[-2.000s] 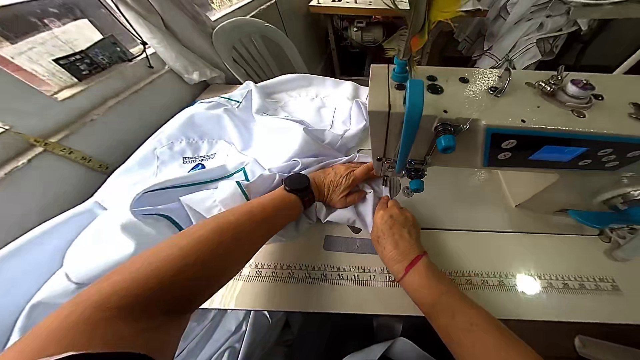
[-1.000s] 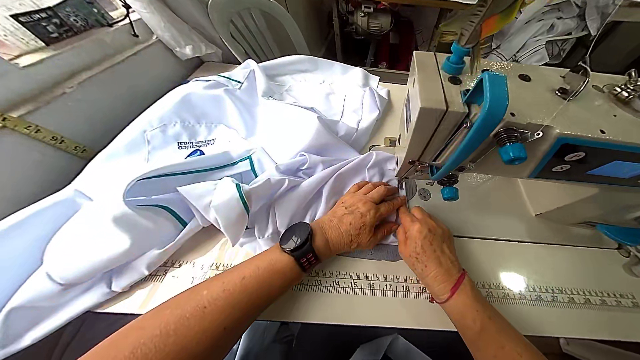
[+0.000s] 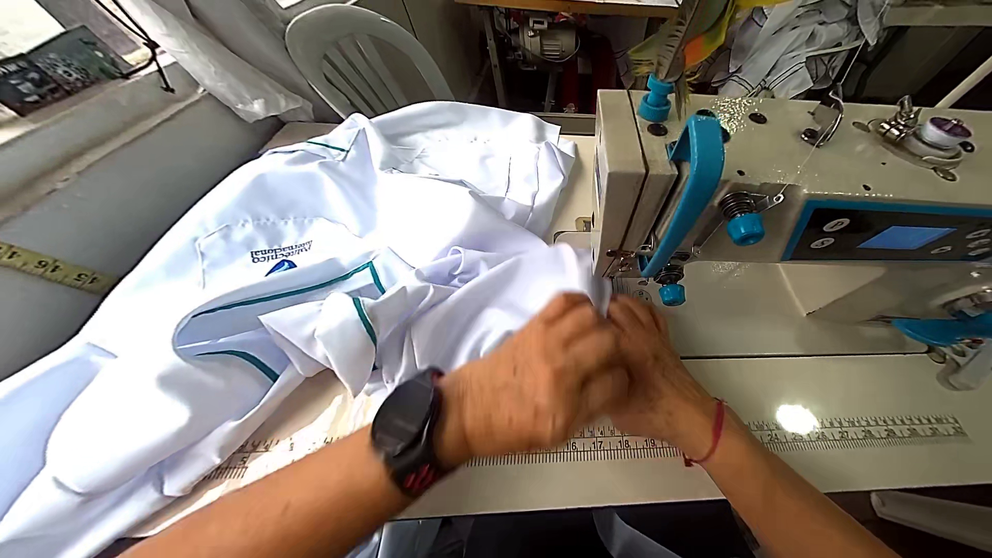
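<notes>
My left hand (image 3: pixel 535 372), with a black watch (image 3: pixel 407 430) on its wrist, grips the edge of a white garment (image 3: pixel 434 201) just in front of the sewing machine head (image 3: pixel 632 186). My right hand (image 3: pixel 659 372), a red string on its wrist, is against the left one, its fingers at the same edge. Both hands are slightly blurred, and the left covers part of the right. The garment has teal piping and a printed emblem, and lies bunched to the left of the machine. The needle and presser foot are hard to make out.
A printed ruler scale (image 3: pixel 620 448) runs along the front of the machine table. A yellow tape measure (image 3: pixel 54 267) lies at the far left. Behind the table stands a plastic chair (image 3: pixel 364 54). The machine's control panel (image 3: pixel 891 232) is at the right.
The garment edge has come up off the machine bed. My left hand has lifted from lying flat on the cloth to a closed grip, close against my right hand.
</notes>
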